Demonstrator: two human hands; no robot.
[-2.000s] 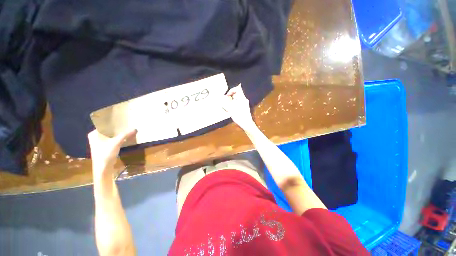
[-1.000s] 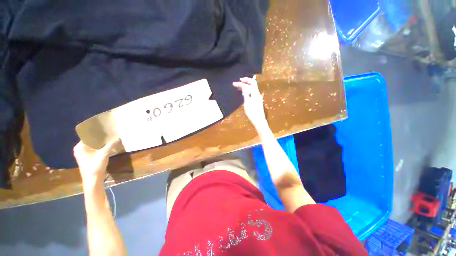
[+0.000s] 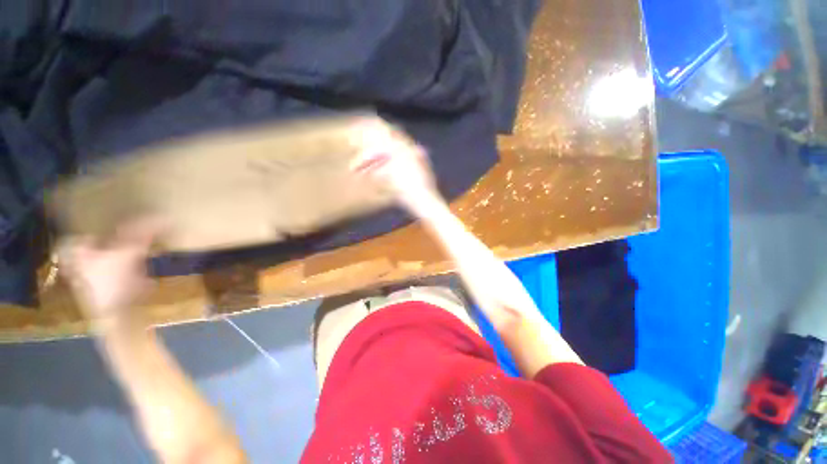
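Observation:
A tan card template (image 3: 245, 186), blurred by motion, lies over the lower part of a dark unfinished jacket (image 3: 299, 54); no writing can be read on it. My left hand (image 3: 113, 272) is blurred at the card's lower left end, with the fingers on its edge. My right hand (image 3: 390, 163) is blurred at the card's right end, over its surface. Whether it holds a small marking tool cannot be told. The jacket's hem edge shows as a dark strip below the card.
The glossy brown table (image 3: 580, 181) has its front edge before me. A large blue bin (image 3: 694, 299) with dark cloth (image 3: 596, 308) stands beside the right corner. Another blue bin (image 3: 685, 36) is beyond the far right. A white thread (image 3: 249, 338) hangs from the front edge.
The card and my left hand have moved left, and the card's number no longer reads. My right hand has moved from beside the card onto its right end.

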